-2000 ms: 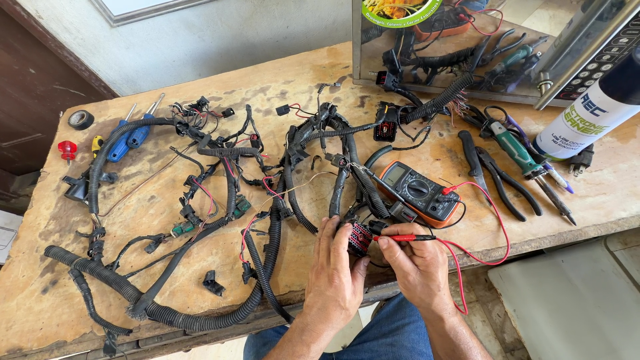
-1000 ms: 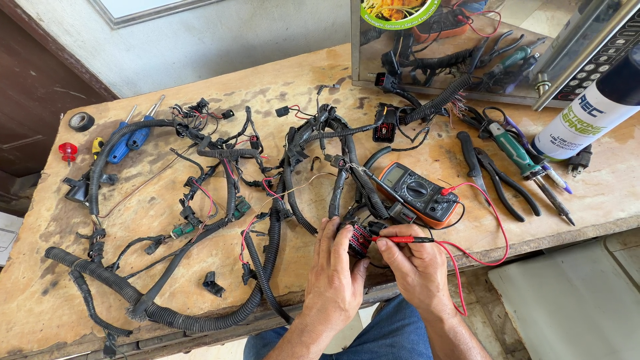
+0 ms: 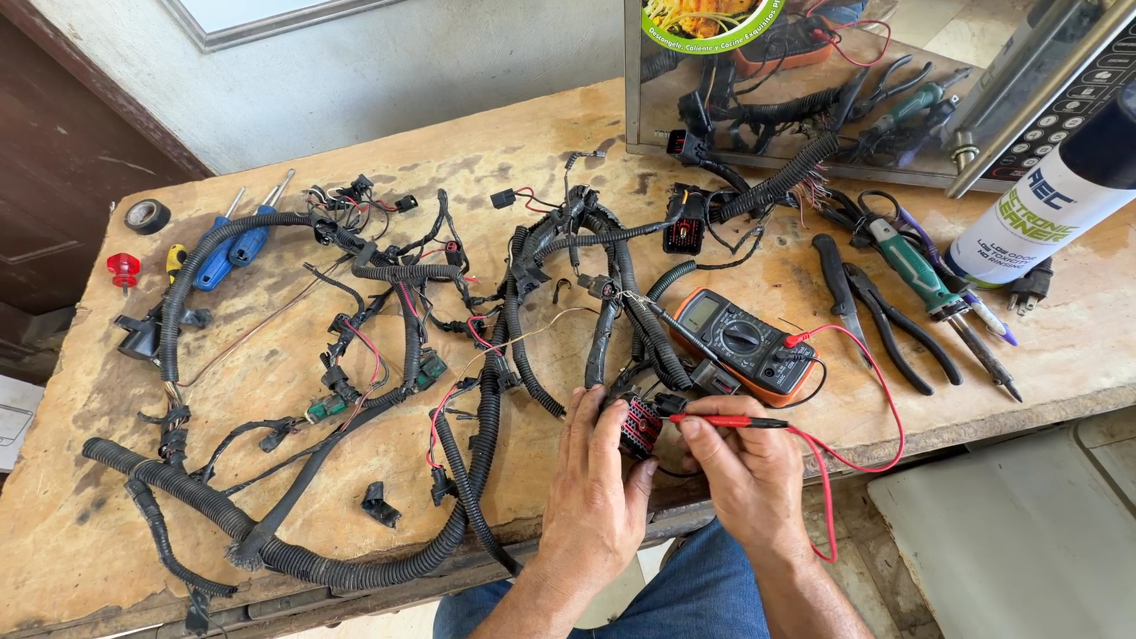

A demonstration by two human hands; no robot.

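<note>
My left hand (image 3: pixel 596 484) grips a black multi-pin connector (image 3: pixel 639 428) with a red pin face, near the table's front edge. In my right hand (image 3: pixel 745 470) is a red test probe (image 3: pixel 732 422), held between thumb and fingers, its tip pointing left at the connector; whether it touches a pin I cannot tell. The probe's red lead loops right to an orange and black digital multimeter (image 3: pixel 741 342), which lies just behind my right hand. A wiring harness in black corrugated conduit (image 3: pixel 337 568) spreads over the table to the left, one branch running to the held connector.
On the wooden table (image 3: pixel 293 484) lie screwdrivers (image 3: pixel 235 244), electrical tape (image 3: pixel 147 216), pliers (image 3: pixel 896 328), a knife (image 3: pixel 839 288) and a soldering iron (image 3: pixel 932 288). A spray can (image 3: pixel 1038 195) and a microwave oven (image 3: pixel 852 106) stand at the right. A loose black connector (image 3: pixel 380 504) lies left of my hands.
</note>
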